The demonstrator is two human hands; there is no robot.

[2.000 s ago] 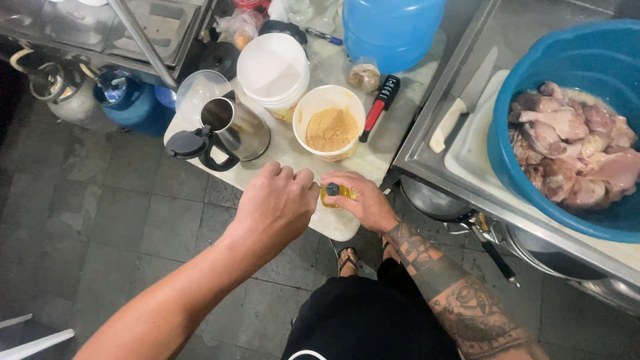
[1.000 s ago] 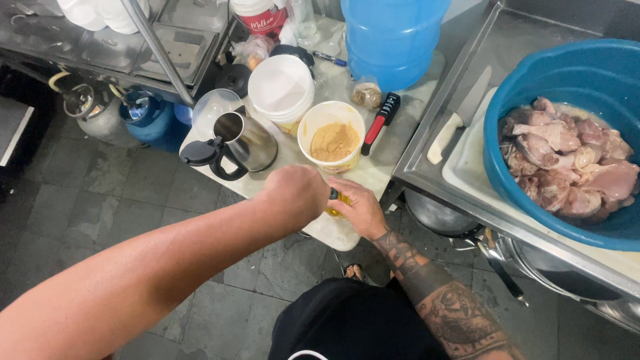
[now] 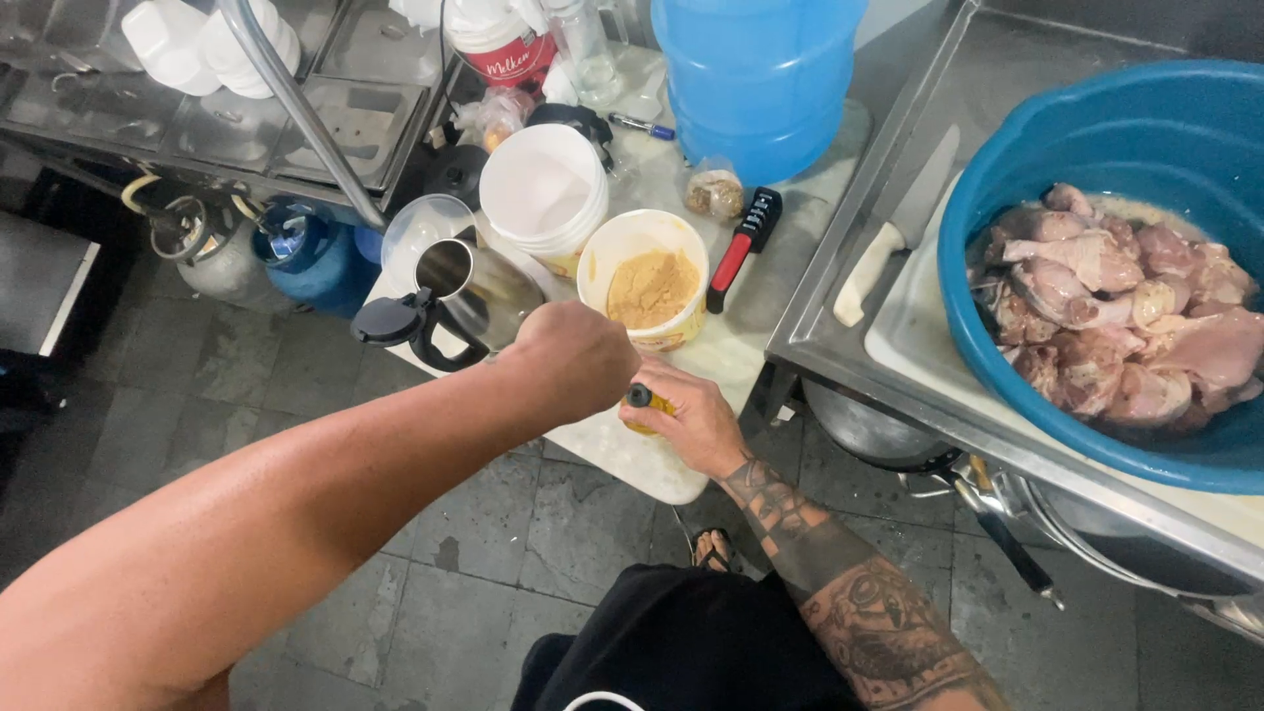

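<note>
My right hand (image 3: 691, 410) is closed around a small yellow bottle with a dark top (image 3: 642, 397), over the front corner of the marble table. My left hand (image 3: 573, 360) is a fist just left of the bottle; its fingertips are turned away, so whether it holds anything is hidden. Just beyond the hands is a white tub of tan powder (image 3: 652, 286). An open steel thermal jug (image 3: 484, 286) stands left of it, behind my left hand. Stacked white buckets (image 3: 543, 188) and a red and black handled tool (image 3: 743, 252) lie farther back.
At the right, a blue basin (image 3: 953, 286) of raw chicken pieces (image 3: 1116, 296) sits on a white cutting board (image 3: 913, 316) in a steel sink unit, beside a white-handled knife (image 3: 869, 272). A large blue water jug (image 3: 755, 79) stands behind. Gas cylinders (image 3: 306, 252) are at left.
My left hand has moved from beside the bottle's left to closer over it, and the left forearm now lies more across the view. The right hand keeps its hold on the bottle.
</note>
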